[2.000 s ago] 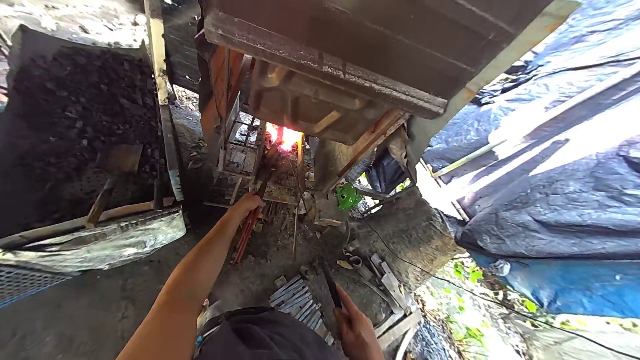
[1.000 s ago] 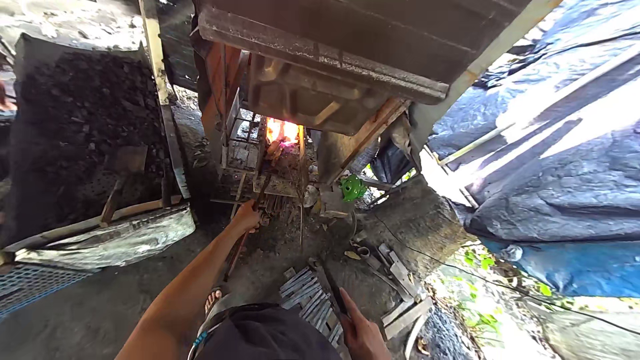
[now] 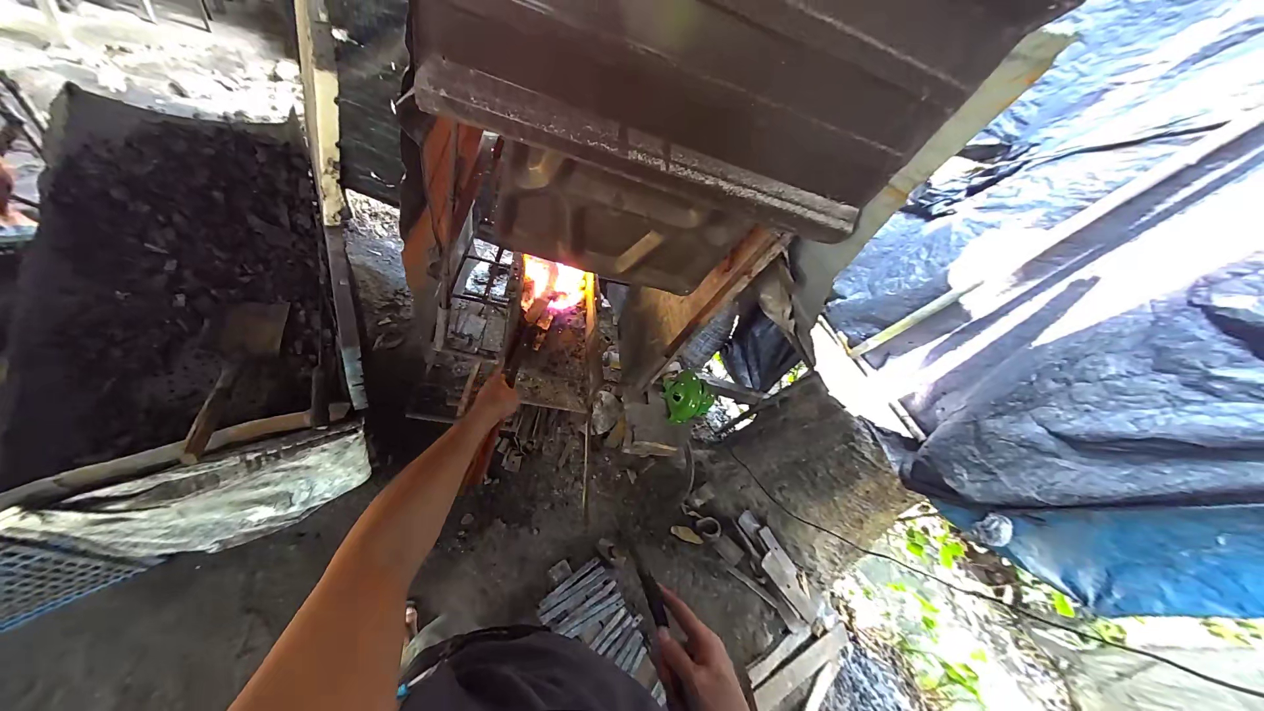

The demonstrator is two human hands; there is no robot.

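Observation:
My left hand (image 3: 496, 397) is closed around a long dark tool (image 3: 515, 341), whose far end reaches toward the glowing fire (image 3: 555, 284) of a forge under a metal hood. What kind of tool it is, I cannot tell. Low in the view, my right hand (image 3: 699, 657) grips a dark, narrow bar-like tool (image 3: 650, 591) that points up and away from me. Just left of it, a row of flat metal bars (image 3: 595, 612) lies on the ground.
A bin of charcoal (image 3: 178, 227) with a shovel (image 3: 252, 331) in it stands at left. The low metal hood (image 3: 642, 109) overhangs the forge. A green object (image 3: 686, 397) sits right of the hearth. Wood scraps (image 3: 780, 573) and a thin cable (image 3: 839, 541) lie at right.
The left hand has moved slightly away from me, toward the fire, since a second ago. My right hand keeps its hold on the dark tool.

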